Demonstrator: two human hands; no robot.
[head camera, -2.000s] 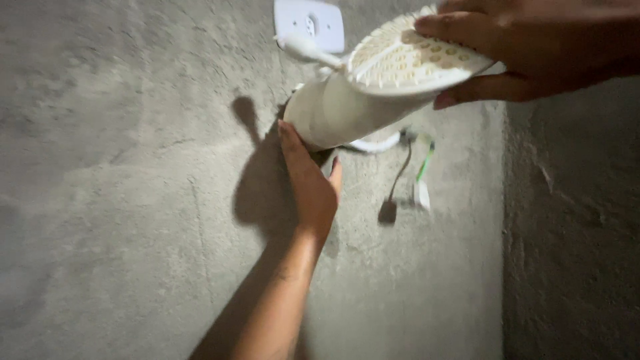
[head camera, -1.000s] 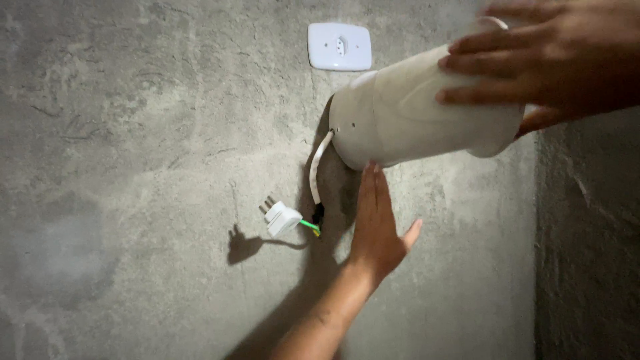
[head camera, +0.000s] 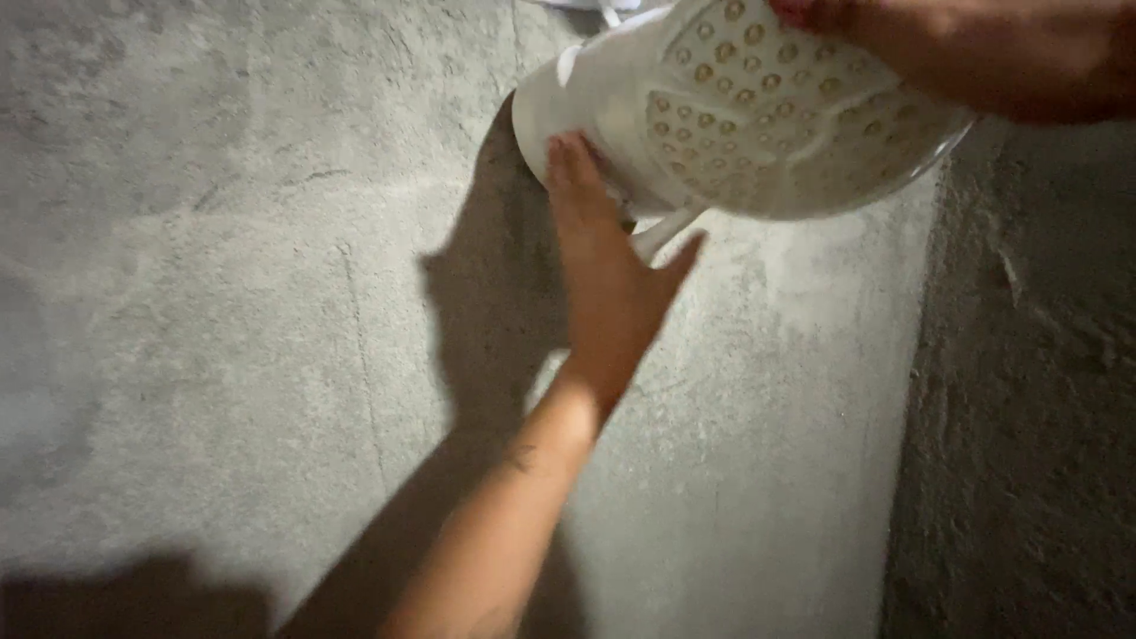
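A white electric shower head (head camera: 603, 106) juts from the wall at the top of the view, its round perforated spray face tilted toward me. My left hand (head camera: 612, 275) reaches up from below, fingertips against the narrower body near the wall, thumb spread away. At the top right, my right hand (head camera: 941, 53) lies over the upper rim of the spray face; its fingers are partly cut off by the frame edge. A short white spout or tube (head camera: 666, 232) shows under the body, just beyond my left thumb. The plug and cord are not visible.
A rough grey cement wall (head camera: 222, 311) stands in front, with a darker wall (head camera: 1021, 399) meeting it at a corner on the right. Part of a white wall plate (head camera: 590, 3) shows at the top edge.
The shower head has turned, so its spray face shows again, where its side faced me a second ago. The plug and cord seen hanging earlier are out of sight.
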